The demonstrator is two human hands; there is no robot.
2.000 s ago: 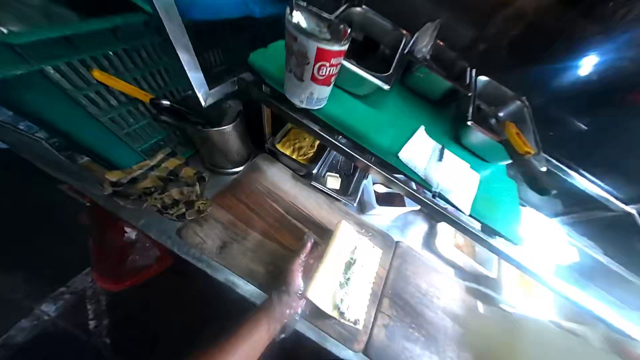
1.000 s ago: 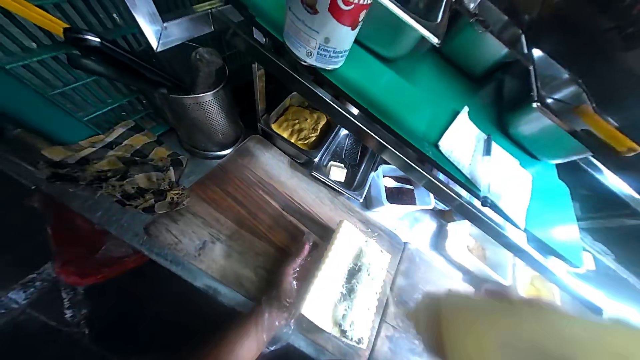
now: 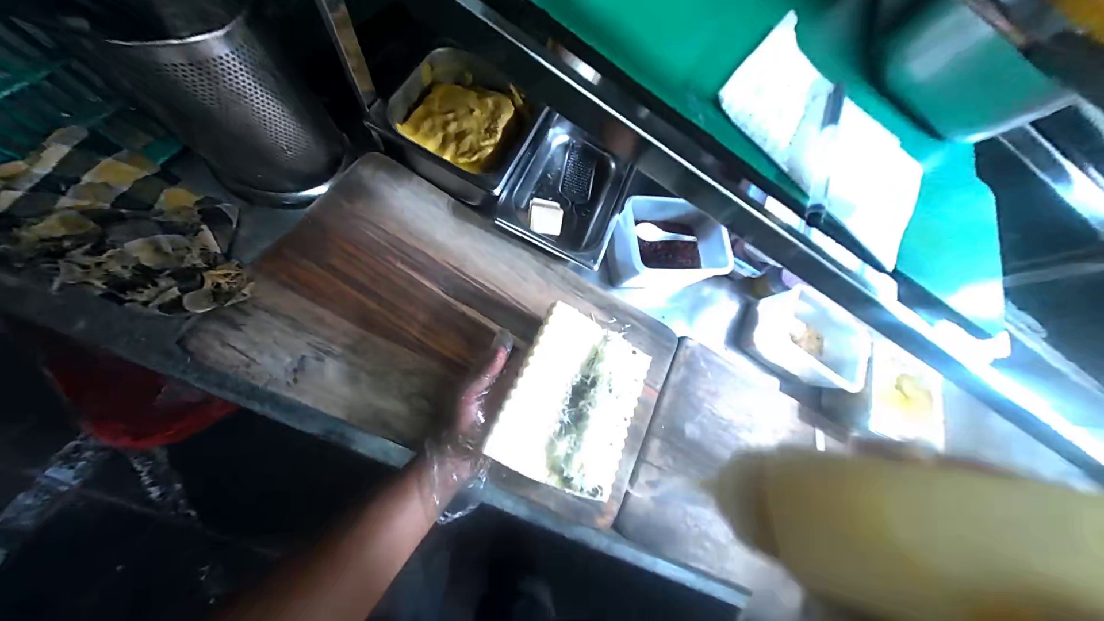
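Note:
My left hand (image 3: 470, 423), in a clear plastic glove, rests at the left edge of a pale rectangular food slab (image 3: 569, 405) with ridged edges. A strip of dark green filling or topping runs along the slab, which lies on a wooden board (image 3: 371, 302). The hand grips nothing that I can see; whether it touches the slab is unclear. A large, blurred, pale yellow object (image 3: 914, 526) fills the lower right, close to the camera. My right hand cannot be made out clearly; a small skin-toned patch shows at that object's upper edge.
Behind the board stand a metal pan of yellow spread (image 3: 461, 125), a metal tray with a small grater (image 3: 578, 172), a white tub with dark contents (image 3: 673, 250) and further tubs. A perforated metal cylinder (image 3: 259, 112) and checkered cloth (image 3: 112, 233) are at left. A shelf edge overhangs.
The blurred pale yellow object has come into view at lower right since the earliest frame. My left hand stays beside the slab. The view has moved closer to the board.

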